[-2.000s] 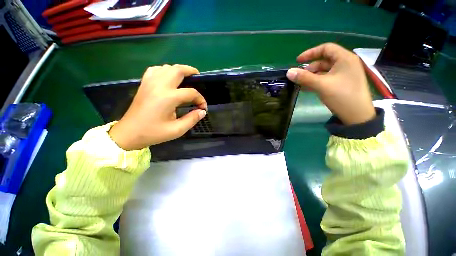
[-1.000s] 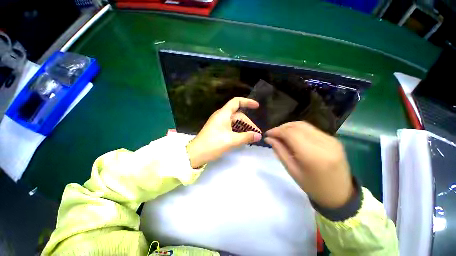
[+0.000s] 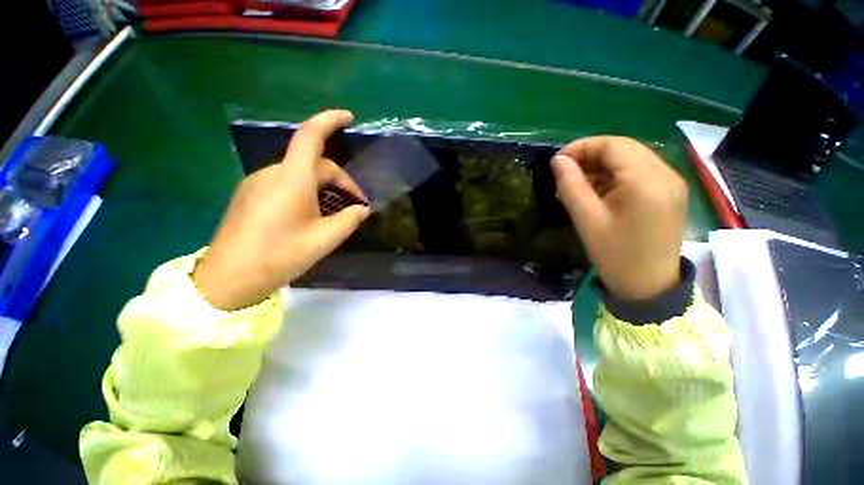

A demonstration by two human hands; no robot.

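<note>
A laptop's dark glossy screen (image 3: 445, 204) stands half raised, with clear wrinkled film (image 3: 417, 126) along its top edge. A white foam sheet (image 3: 417, 388) covers the base in front of it. My left hand (image 3: 275, 213) is before the screen's left part, thumb and a finger holding a small dark pad sheet (image 3: 338, 201) with a grid of marks; its index finger reaches the top edge. My right hand (image 3: 625, 208) is at the screen's upper right corner, thumb and finger close together; whether a tiny piece is between them cannot be seen.
A red tray (image 3: 589, 417) edge shows under the foam. A blue bin (image 3: 71, 223) with clear bags is at left. Red trays (image 3: 237, 21) are stacked behind. Another open laptop (image 3: 777, 161) and a filmed dark slab (image 3: 834, 350) are at right, with white foam (image 3: 753, 332).
My hands have moved apart from their meeting point below the screen: left hand up and left, right hand up to the top right corner. The camera view has shifted too.
</note>
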